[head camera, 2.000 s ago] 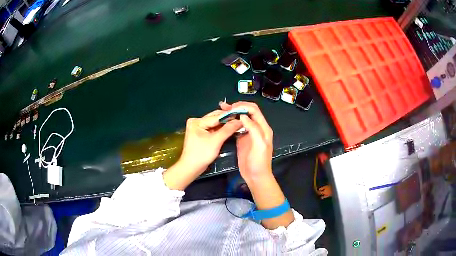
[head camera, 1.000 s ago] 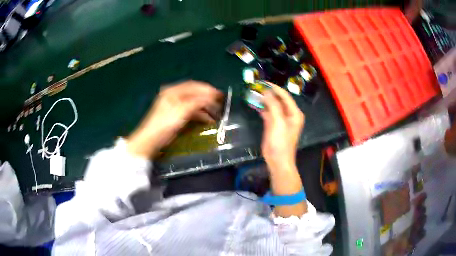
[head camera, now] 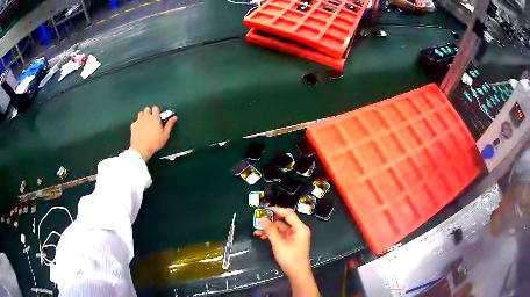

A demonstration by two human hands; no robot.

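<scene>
My left hand (head camera: pixel 149 132) is stretched out to the far side of the green mat, its fingers at a small white and dark piece (head camera: pixel 167 115); whether it grips the piece is unclear. My right hand (head camera: pixel 286 235) holds a smartwatch case assembly (head camera: pixel 263 218) with a teal rim and yellow and white inside, at the near edge of a cluster of watch screen modules (head camera: pixel 289 184) and open cases. Tweezers (head camera: pixel 230 241) lie on the mat left of my right hand, by the amber tape patch (head camera: pixel 194 260).
A red-orange blister tray (head camera: pixel 401 159) lies right of the cluster. More red trays (head camera: pixel 308 26) are stacked at the back. A white-topped machine (head camera: pixel 433 255) stands at the right. A white cable (head camera: pixel 49 232) lies at the left.
The view has shifted, showing more of the far mat. My left hand has moved far out to the small piece. My right hand has brought the case down beside the cluster.
</scene>
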